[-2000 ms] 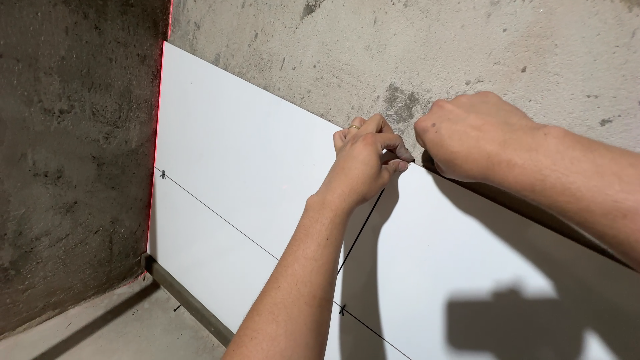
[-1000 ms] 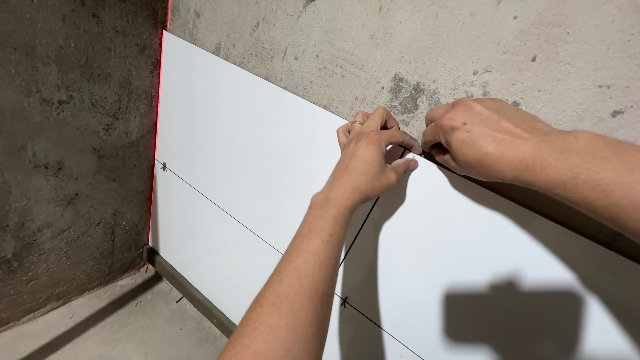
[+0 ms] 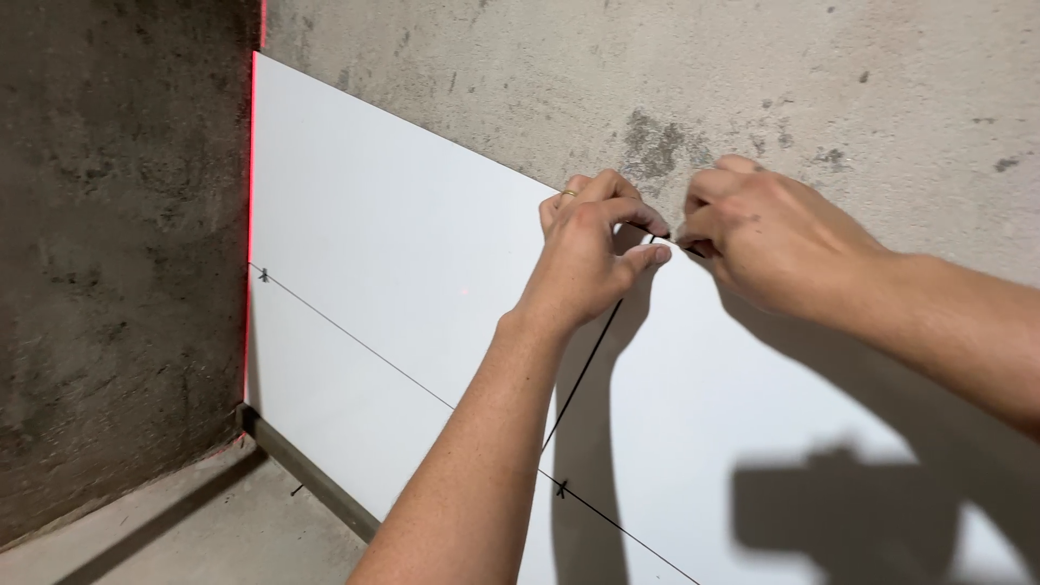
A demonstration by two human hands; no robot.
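A white panel [image 3: 390, 211] stands against the rough concrete wall [image 3: 504, 73]. Dark thin lines run across it, and a black joint or cord [image 3: 587, 366] rises from the middle toward the top edge. My left hand [image 3: 597, 244] is at that top edge, thumb and index finger close around a small dark piece [image 3: 662, 237], too small to identify. Just to its right, my right hand [image 3: 751, 231] has its curled fingers at the same edge, over a dark strip; what they grip is mostly hidden.
A dark concrete wall [image 3: 122, 244] meets the panel at the left, with a red laser line [image 3: 251, 203] along the corner. A grey bar [image 3: 313, 475] lies along the panel's foot on the floor [image 3: 211, 528]. Small black clips [image 3: 561, 489] sit on the long line.
My right hand has moved slightly away from my left fingertips since one second ago. My left hand stays at the panel's top edge.
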